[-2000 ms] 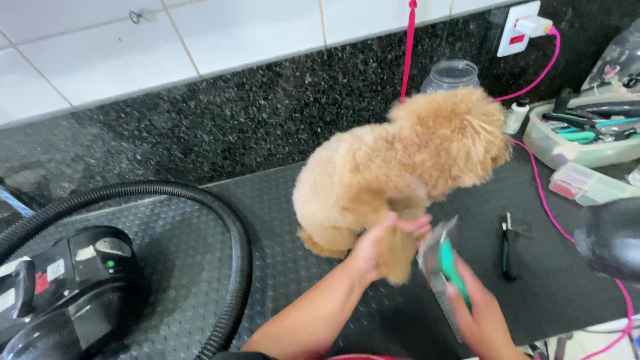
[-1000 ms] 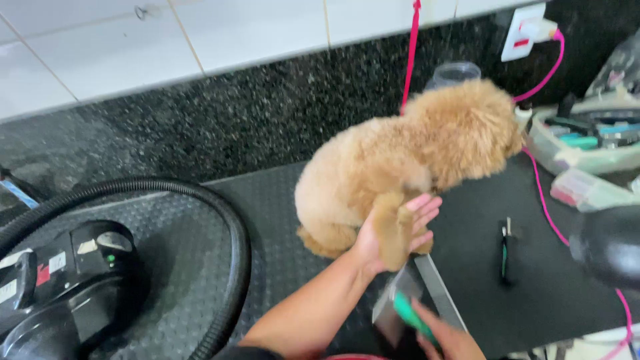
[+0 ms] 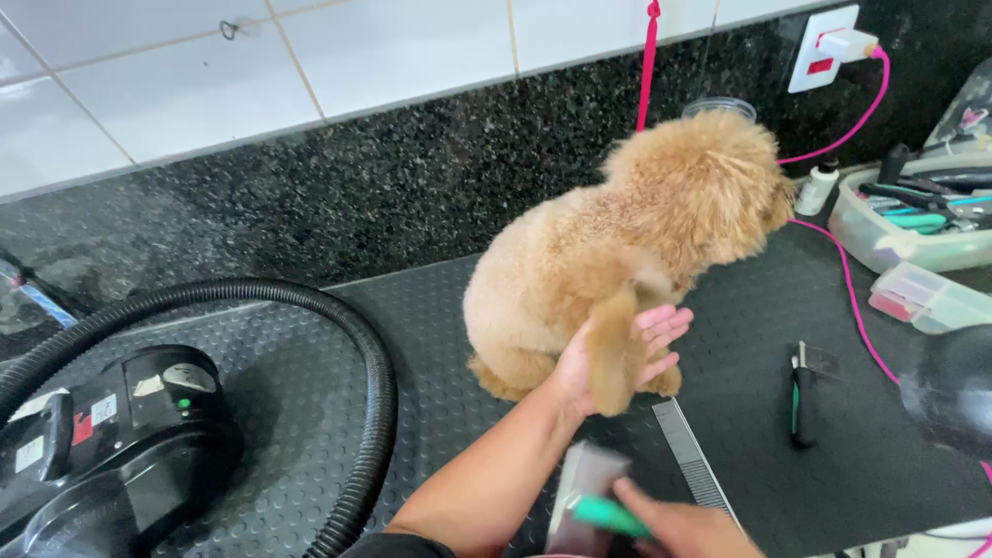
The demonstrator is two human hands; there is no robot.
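Note:
A curly-coated apricot dog (image 3: 542, 279) sits on the black studded rubber mat, its head turned to the right. My left hand (image 3: 612, 356) lies palm up with fingers extended under the dog's raised front leg (image 3: 614, 353), which rests across the palm. Low in the picture my right hand (image 3: 686, 519) holds the green handle of a slicker brush (image 3: 593, 496), blurred by motion, away from the fur. A metal grooming comb (image 3: 694, 457) lies on the mat between the dog and that hand. Farther right lies a small tool with a black and green handle (image 3: 798, 403).
A black blower (image 3: 116, 442) with a ribbed hose (image 3: 380, 380) stands at left. At right are a plastic tub of tools (image 3: 891, 240), a small clear case (image 3: 930, 298), a white bottle (image 3: 818, 188), a pink cable (image 3: 849, 279) and a dark rounded object (image 3: 949, 387). A red strap (image 3: 648, 70) hangs behind the dog.
My left hand has opened under the leg, which it gripped two seconds ago. My right hand and the brush have moved down and left, away from the leg, leaving the comb in plain view.

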